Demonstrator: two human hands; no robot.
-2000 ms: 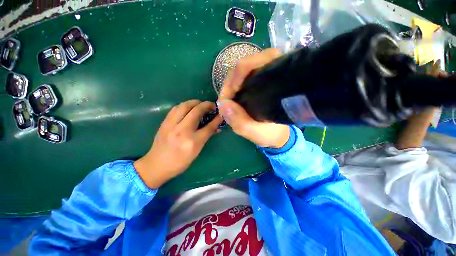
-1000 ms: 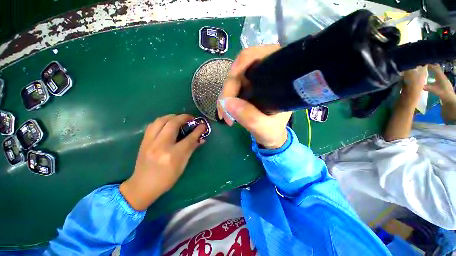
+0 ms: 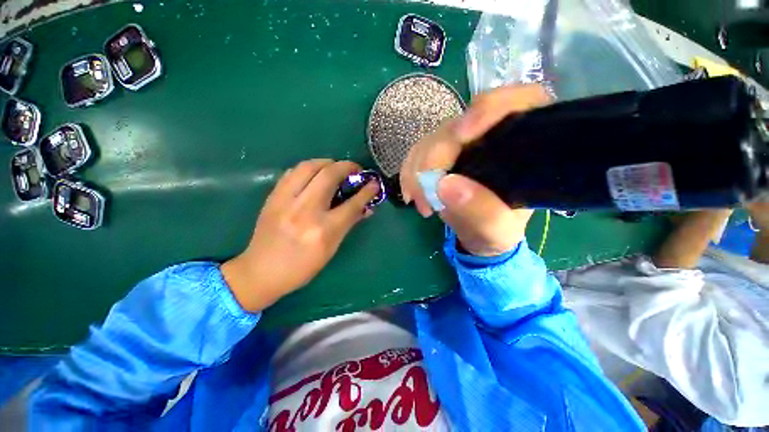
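My left hand [image 3: 299, 224] holds a small rounded-square device housing [image 3: 361, 187] with a shiny rim on the green worktop; the fingers cover part of it. My right hand [image 3: 472, 181] is closed around a large black electric screwdriver [image 3: 624, 148] with a white-and-red label, lying sideways above the worktop. A pale wrap [image 3: 432, 189] is on one finger. The dark driver nose [image 3: 393, 189] points at the right side of the housing; I cannot tell if they touch. A round dish of tiny screws [image 3: 415, 118] lies just beyond, partly behind the right hand.
Several more housings [image 3: 66, 148] lie loose at the left, and a single one [image 3: 421, 40] lies above the dish. A clear plastic bag [image 3: 573, 46] is at upper right. A yellow-green wire [image 3: 545, 232] and a neighbouring person's white sleeve [image 3: 674, 321] are at right.
Since one second ago the driver has swung to a more level position. Its nose is now beside the held housing rather than at the dish. The whole view has also shifted.
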